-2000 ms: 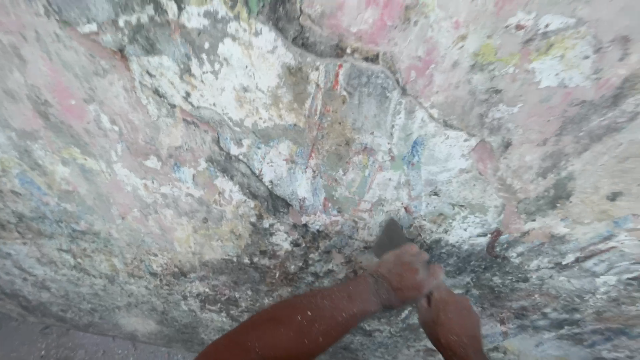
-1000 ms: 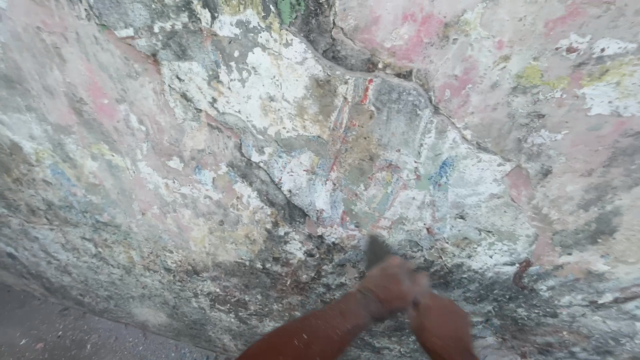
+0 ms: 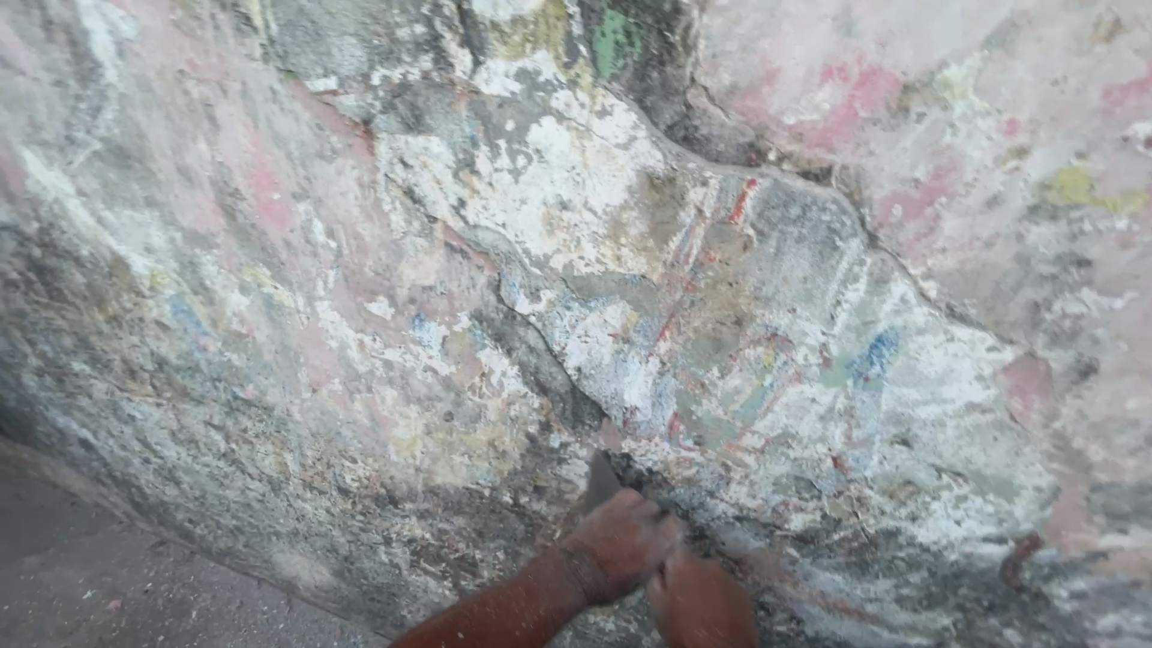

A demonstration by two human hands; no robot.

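A grey metal scraper blade (image 3: 601, 481), roughly triangular, rests at or close to the peeling painted wall (image 3: 576, 180), just below the lower end of a dark crack. My left hand (image 3: 623, 544) is closed around the scraper right behind the blade, its forearm coming from the bottom of the view. Tucked against it on the lower right, my right hand (image 3: 697, 589) is closed on the rear part of the tool. The handle is hidden by the fingers, and both hands are slightly blurred.
Raised plaster edges and a long crack (image 3: 549, 360) cross the wall. A rusty curved piece of metal (image 3: 1019, 560) sticks out at the lower right. Pale flecks dot the grey ground (image 3: 135, 585) at the lower left.
Both hands and the scraper have moved left along the wall, away from the blue paint patch and towards the lower end of the crack. The view has shifted somewhat.
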